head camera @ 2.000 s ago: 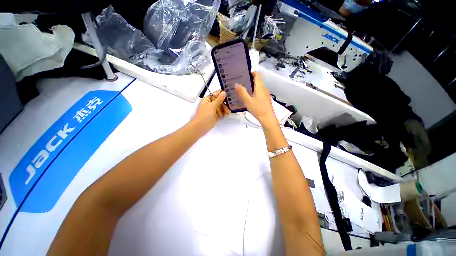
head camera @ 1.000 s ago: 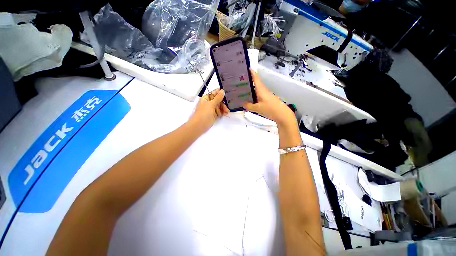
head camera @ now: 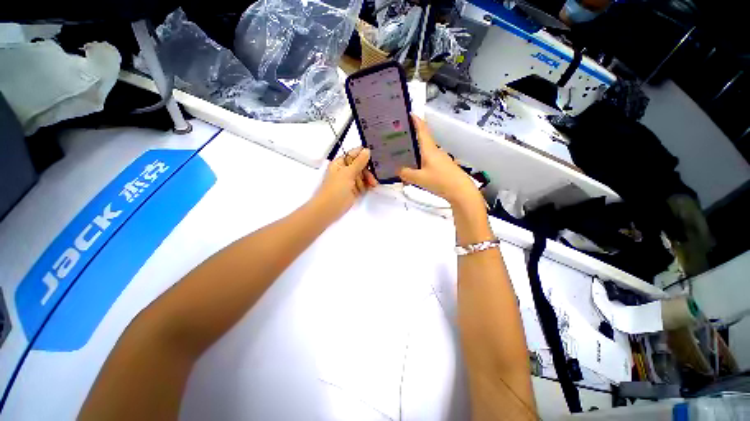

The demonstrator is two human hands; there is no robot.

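Note:
A black smartphone [head camera: 383, 115] with a lit screen is held upright at the upper middle of the view, above the white table. My left hand [head camera: 349, 178] pinches its lower left edge between thumb and fingers. My right hand [head camera: 438, 168] is around its right side, with the thumb at the lower part of the screen. The screen shows rows with small green and red marks, too small to read. A bracelet is on my right wrist.
A white machine head with a blue JACK panel [head camera: 116, 238] is at left. Clear plastic bags [head camera: 289, 57] lie beyond it. Another JACK machine [head camera: 534, 57] stands at upper right, with black cloth [head camera: 621, 156] beside it. A black strap [head camera: 549, 321] hangs at right.
My right thumb has moved from the middle of the screen down to its lower edge, and my right wrist has shifted right. The screen content has changed. My left hand has barely moved.

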